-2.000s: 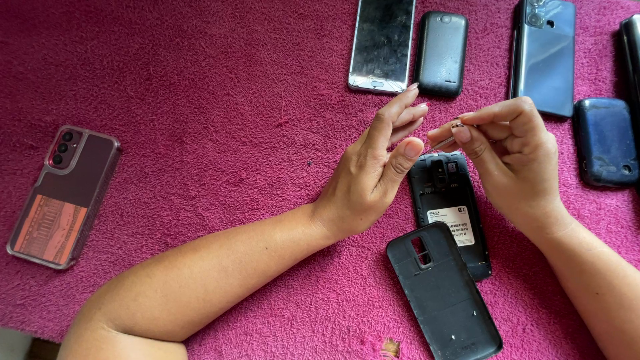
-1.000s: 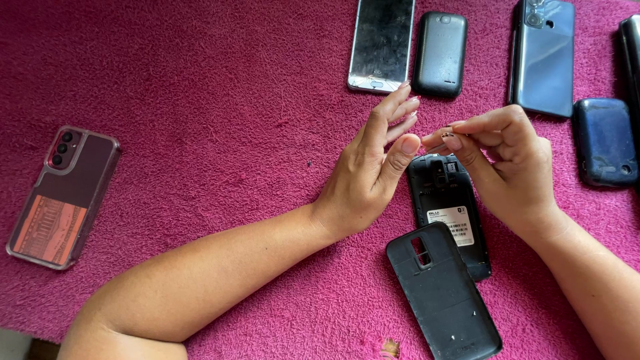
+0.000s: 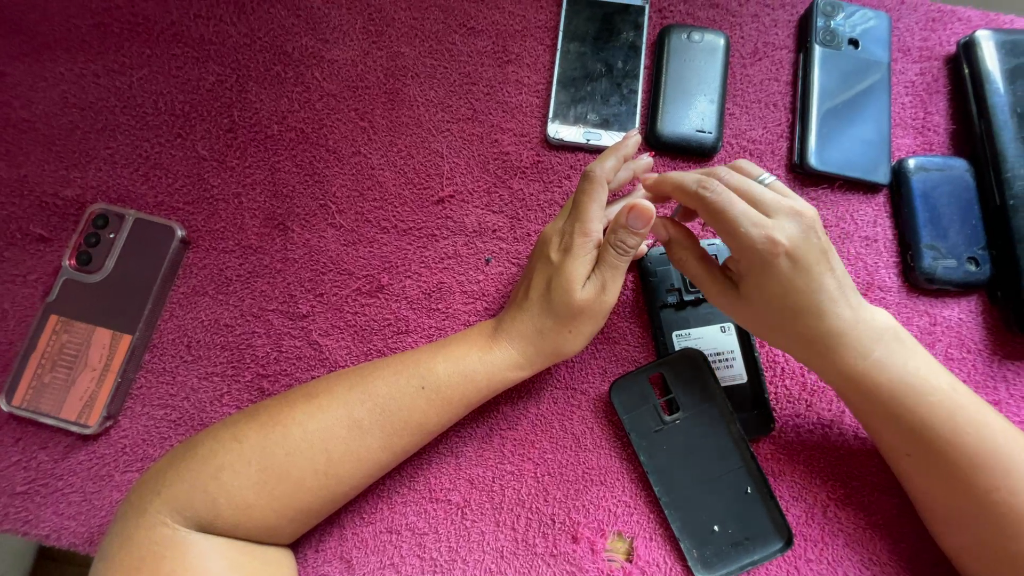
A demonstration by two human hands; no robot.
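Observation:
My left hand (image 3: 588, 248) is raised on its side, thumb up and fingers extended, its palm turned toward my right hand and mostly hidden. Close against its fingers are the bent index finger and thumb of my right hand (image 3: 748, 248), which wears a ring. Whether either hand holds something small cannot be made out. Below them lies an opened black phone (image 3: 756, 392), its back uncovered, showing a white printed label (image 3: 712, 352) and camera area. A detached black back cover (image 3: 704, 472), with a camera cutout, overlaps the phone's lower left part.
Behind my hands lie a white-framed phone with a cracked screen (image 3: 600, 72) and a small black phone (image 3: 688, 92). At right are a blue-grey phone (image 3: 848, 104), a small dark blue phone (image 3: 942, 224) and a large black object (image 3: 996, 160). A cased phone (image 3: 120, 296) rests far left on the pink towel (image 3: 320, 200).
My right hand has turned more palm-down, and its fingers have moved closer to my left fingers. The small light piece earlier between my right fingertips no longer shows clearly.

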